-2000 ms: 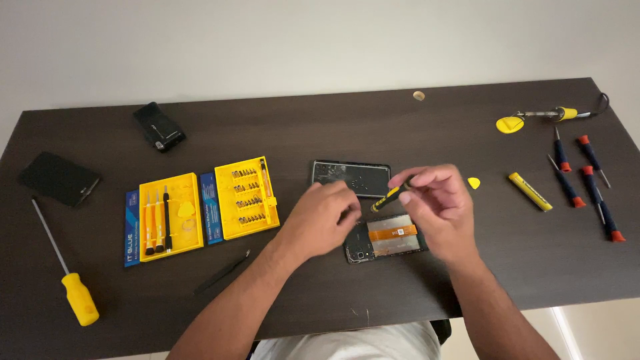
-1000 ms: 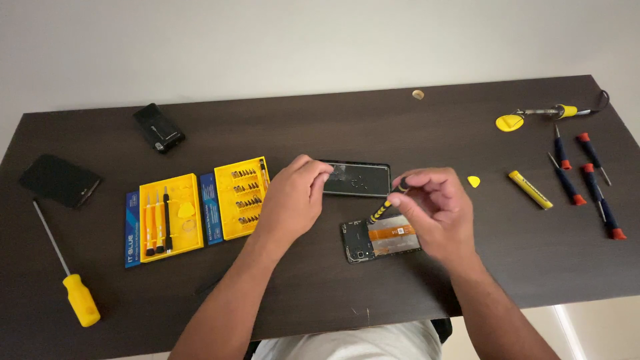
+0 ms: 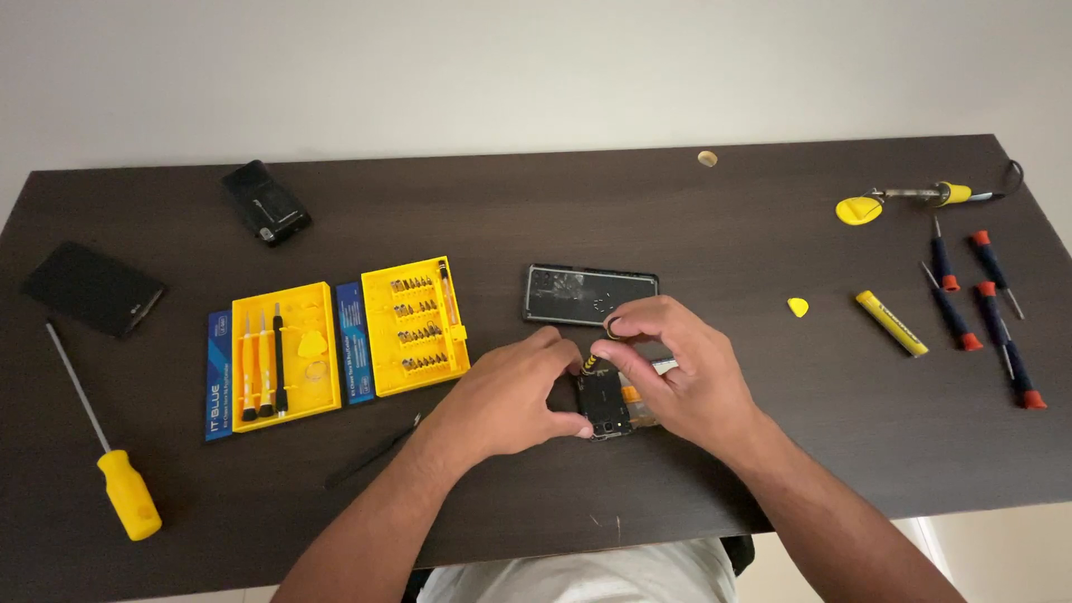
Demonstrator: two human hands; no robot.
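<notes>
Between my hands lies an opened smartphone point(image 3: 605, 405), its inner side up, with an orange flex cable and a silvery part on its right side. My left hand point(image 3: 523, 394) grips the phone's left end between thumb and fingers. In my right hand point(image 3: 682, 360) is a yellow and black precision screwdriver point(image 3: 590, 362), pointing down at the phone's upper left corner; its tip is hidden by my left fingers. Just behind my hands rests a phone back cover or housing point(image 3: 578, 295) with a scuffed patch, partly covered by my right hand.
A yellow bit case point(image 3: 416, 327) and tool tray point(image 3: 285, 356) lie left, near black tweezers point(image 3: 373, 452), a large screwdriver point(image 3: 130, 494) and two black devices point(image 3: 94, 287) point(image 3: 266, 203). Rightward are a yellow pick point(image 3: 797, 307), yellow tube point(image 3: 892, 324), soldering iron point(image 3: 950, 193) and several small screwdrivers point(image 3: 992, 261).
My left hand has come down from the phone housing to the opened phone. My right hand has tilted the screwdriver onto the phone's upper left area.
</notes>
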